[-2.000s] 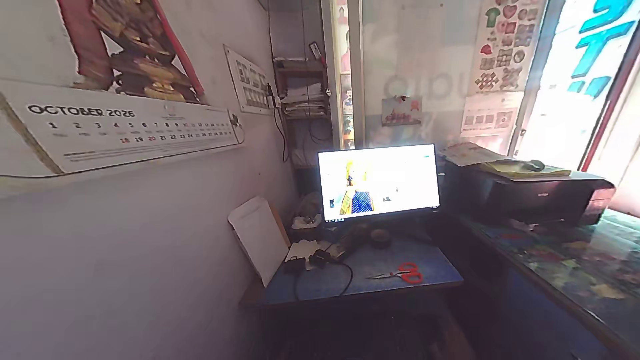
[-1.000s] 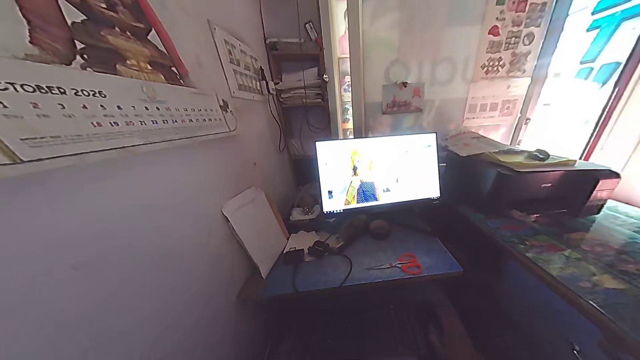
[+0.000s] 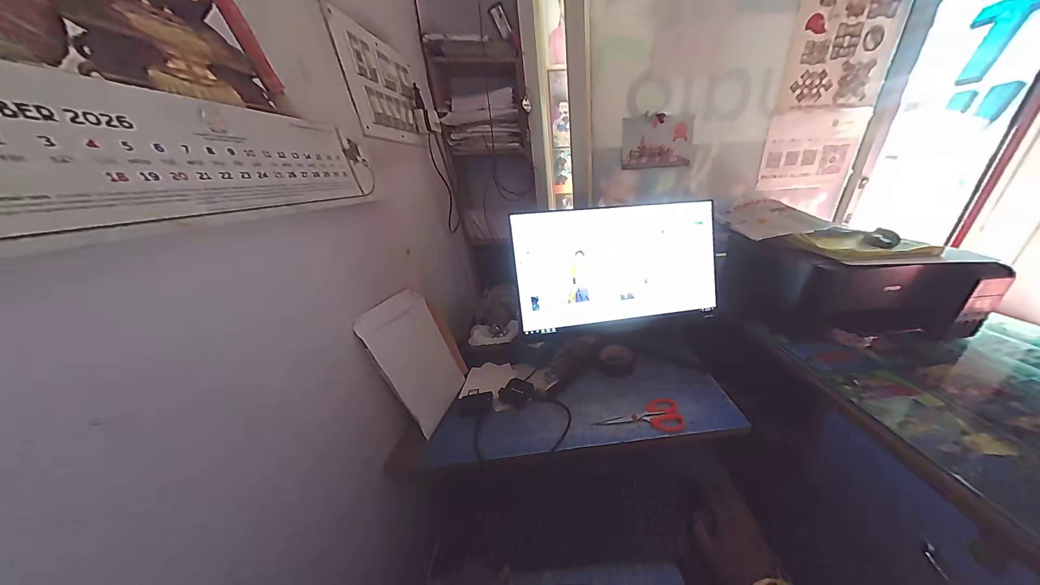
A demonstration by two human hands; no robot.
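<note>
My right hand is low in the shadow below the desk's front edge, its fingers pointing up and forward beside a dark surface. Whether something lies under its fingers is too dark to tell. I cannot make out my left hand. A keyboard-like dark area spreads left of my right hand. Ahead, a lit monitor shows a small figure on white. Scissors with red handles lie on the blue desk, near a roll of tape and black cable connectors.
White boards or papers lean at the left wall, beneath a calendar. A black printer bearing papers stands on the right-hand counter. Behind the desk, shelves hold paper stacks. A cable loops over the desk's front edge.
The monitor's picture has changed: the figure is smaller, with more white around it. The scissors and the cable lie as before. My right hand shows more plainly at the lower right.
</note>
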